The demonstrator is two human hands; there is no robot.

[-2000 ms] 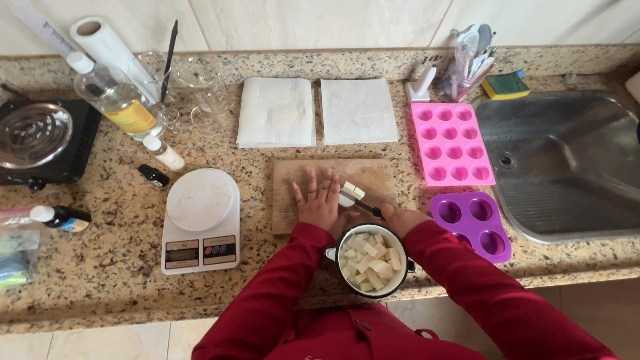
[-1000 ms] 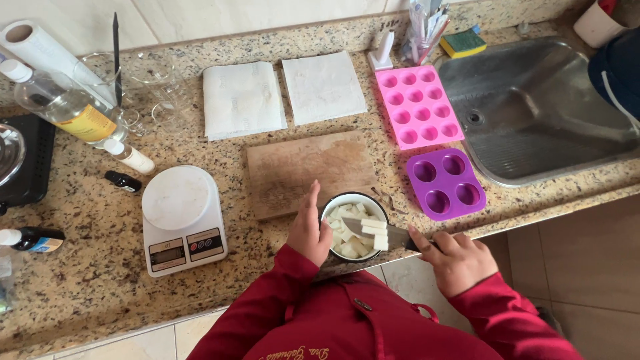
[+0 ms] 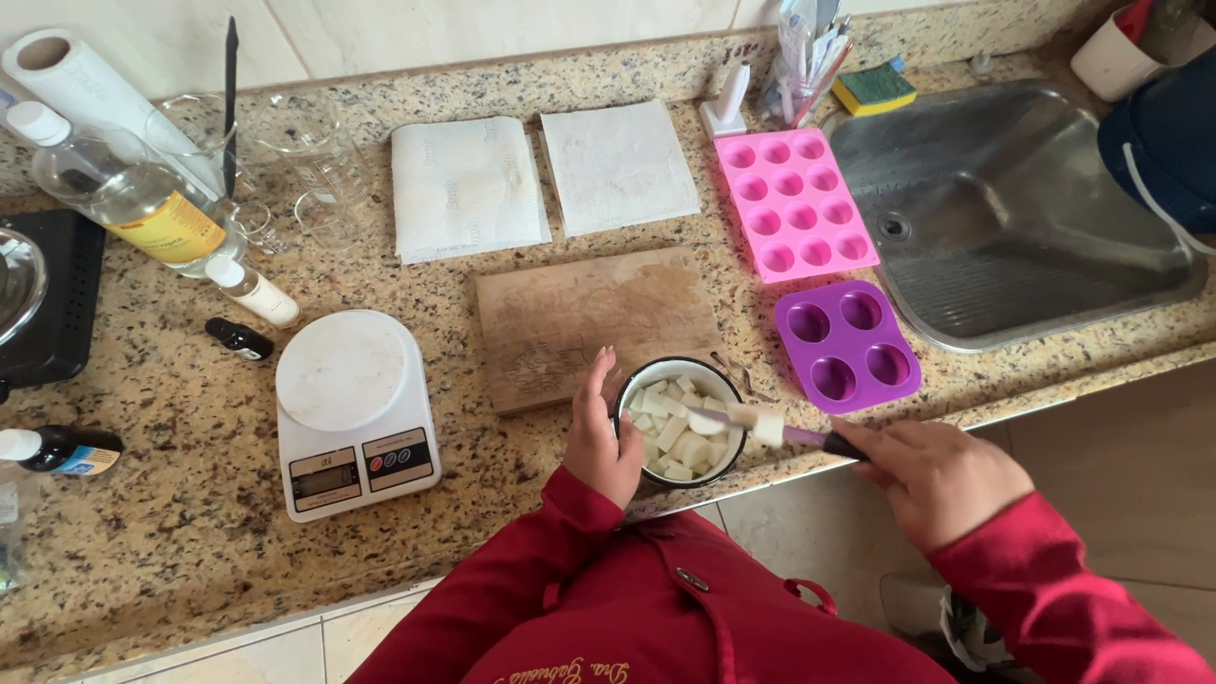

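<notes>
A white enamel pot with a dark rim (image 3: 622, 408) stands at the counter's front edge, filled with white chunks (image 3: 676, 427). My left hand (image 3: 606, 446) rests against the pot's left side, fingers up. In my right hand (image 3: 926, 470) is a knife with a dark handle (image 3: 844, 446); its blurred blade reaches over the pot, with pale pieces (image 3: 760, 424) on it. Behind the pot lies a wooden cutting board (image 3: 598, 318), bare on top. A purple silicone mold (image 3: 847, 346) and a pink silicone mold (image 3: 796, 203) are to the right.
On the left are a digital kitchen scale (image 3: 356, 408), a clear bottle with yellow label (image 3: 166, 223), small bottles, glass beakers (image 3: 309, 152) and an electric hot plate (image 3: 57, 294). Folded paper towels (image 3: 465, 190) lie at the back. A steel sink (image 3: 1007, 209) and a sponge (image 3: 874, 88) are at right.
Both hands have left the cutting board; my left hand has moved to the pot's side. The knife has gone from the board to over the pot. The view has shifted.
</notes>
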